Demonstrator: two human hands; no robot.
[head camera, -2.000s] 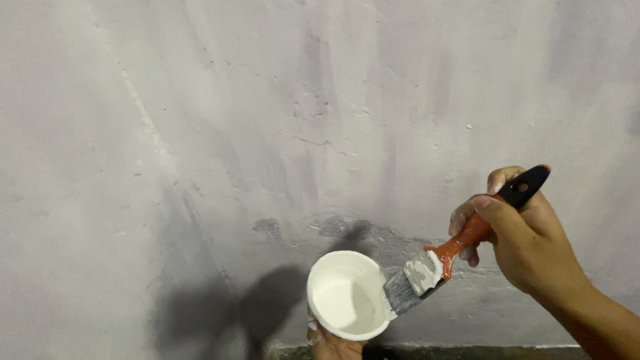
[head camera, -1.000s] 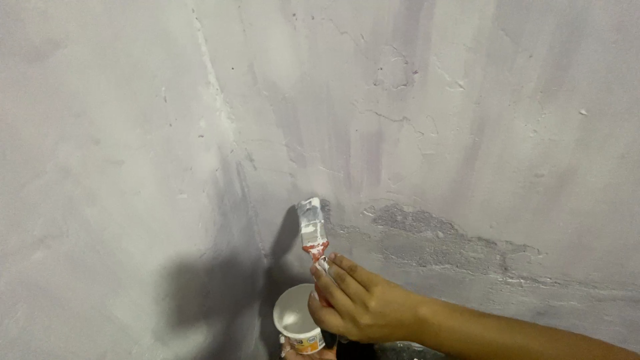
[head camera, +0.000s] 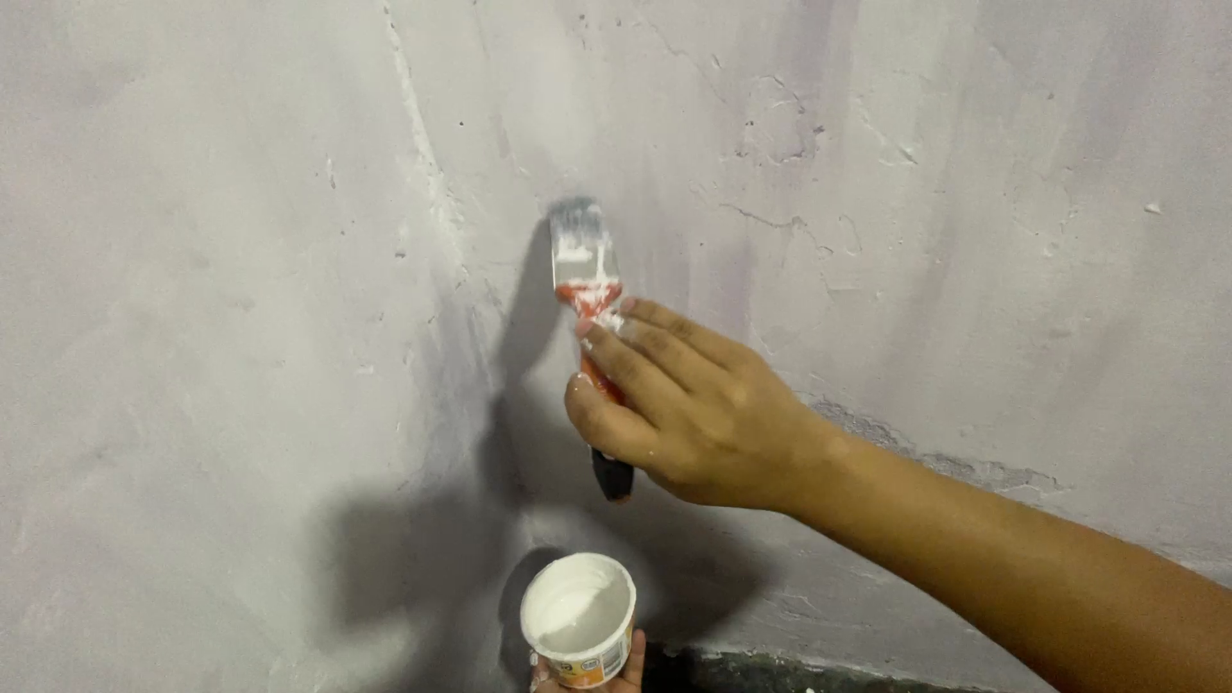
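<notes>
My right hand (head camera: 683, 404) grips a paintbrush (head camera: 587, 265) by its red and black handle, bristles up. The bristle tips are at the painted wall (head camera: 289, 192), and white paint coats the metal ferrule and the neck of the handle. Spots of paint mark my fingers. Below, at the bottom of the view, my left hand (head camera: 630, 664) holds a white plastic tub (head camera: 579, 616) from underneath, tilted so that white paint shows inside. Most of my left hand is hidden behind the tub or cut off by the frame.
The wall has cracks, small bumps and a rough peeled patch (head camera: 991, 472) at the right, partly behind my forearm. A raised whitish line runs down its upper left. A dark ledge or floor edge (head camera: 751, 669) lies along the wall's foot. Shadows fall around the tub.
The brush has left the tub's rim, where it was two seconds ago, and has gone up to the wall. Since one second ago my right hand has moved higher above the tub.
</notes>
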